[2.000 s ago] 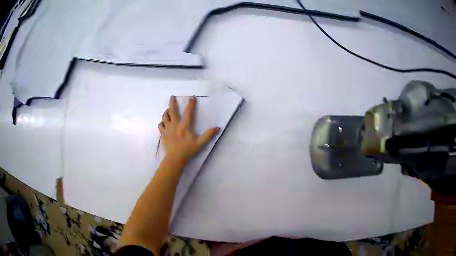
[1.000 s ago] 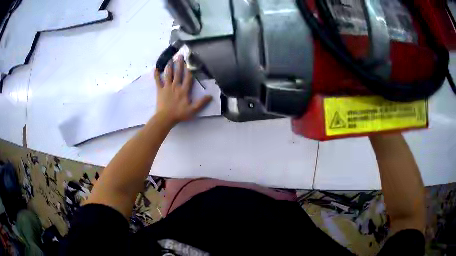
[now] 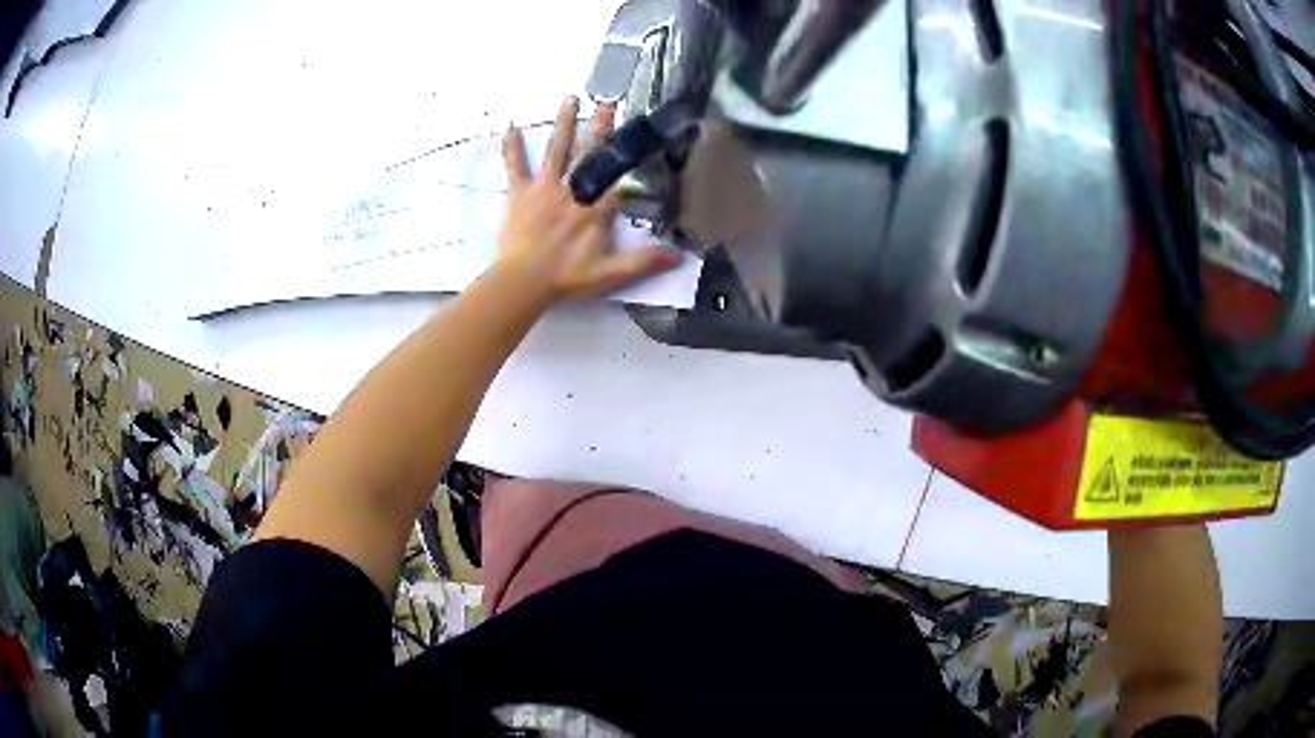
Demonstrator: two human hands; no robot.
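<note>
The straight knife cutting machine (image 3: 981,188), with a silver ribbed motor and red control box, fills the upper right. Its grey base plate (image 3: 764,329) lies on the table. A white-topped fabric bundle (image 3: 418,231) with a dark lower edge and faint printed lines lies left of the machine, its right end at the base plate. My left hand (image 3: 570,238) lies flat on the bundle with fingers spread, fingertips beside the front of the machine. My right forearm shows below the red box; my right hand is hidden behind the machine. The blade cannot be made out.
The white table's front edge (image 3: 692,522) runs close to my body. A dark-edged fabric piece (image 3: 65,55) lies at the far upper left. Black cable (image 3: 1175,260) loops over the machine at the right. The tan floor (image 3: 101,411) is littered with dark and white scraps.
The machine stands farther right and larger in the view. My left hand also appears farther right, still flat on the bundle. The bundle lies higher in the picture.
</note>
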